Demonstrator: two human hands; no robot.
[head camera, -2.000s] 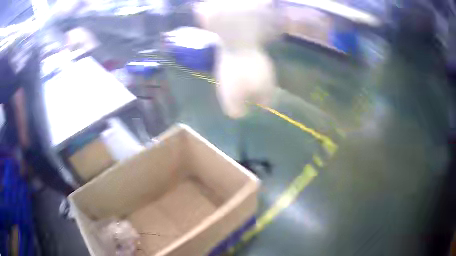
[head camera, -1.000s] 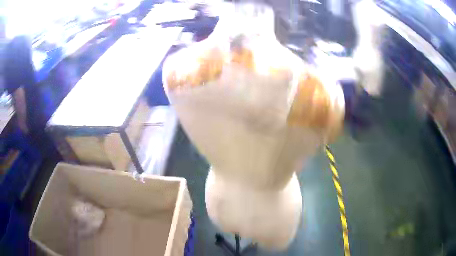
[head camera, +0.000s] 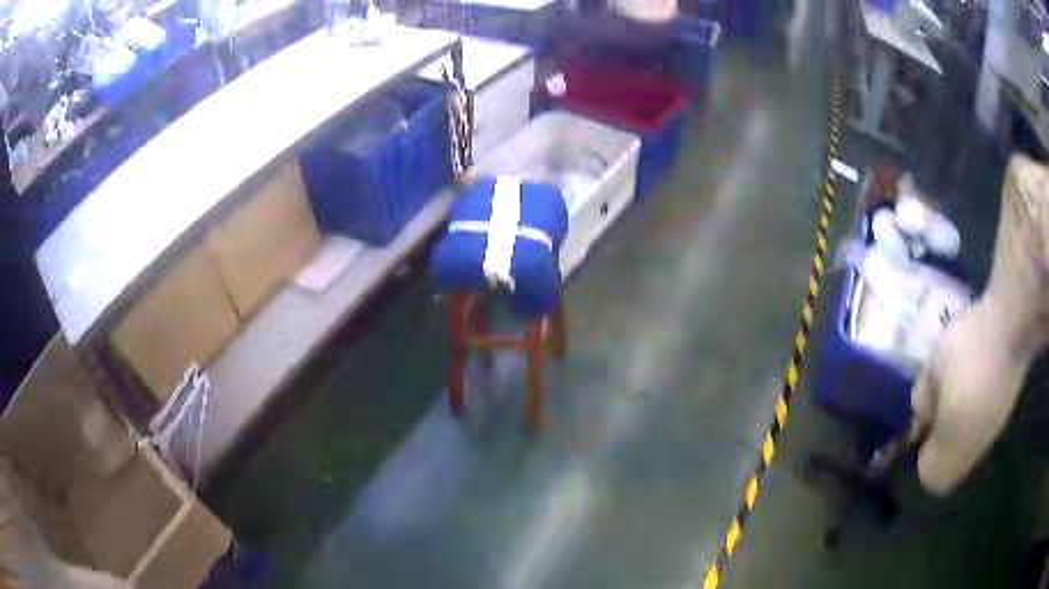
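Neither of my hands is in view. Nearest in front of me, an open brown carton (head camera: 173, 535) is cut off by the lower left edge. A wooden stool (head camera: 535, 362) with a blue padded top (head camera: 466, 255) stands on the green floor near the middle. White bands cross over its top. A beige dress form (head camera: 978, 380) stands at the right, partly cut off, on a dark wheeled base (head camera: 845, 495).
A white-topped table (head camera: 219, 150) runs along the left, with a blue crate (head camera: 385, 173) on its lower shelf. White (head camera: 610, 201) and red (head camera: 627, 94) bins stand behind the stool. A blue bin (head camera: 857, 374) is beside the dress form. A yellow-black line (head camera: 794, 380) marks the floor.
The view has swung and moved forward. The dress form has gone from the centre to the right edge, and the carton lies further into the lower left corner. The stool and bins have come into view.
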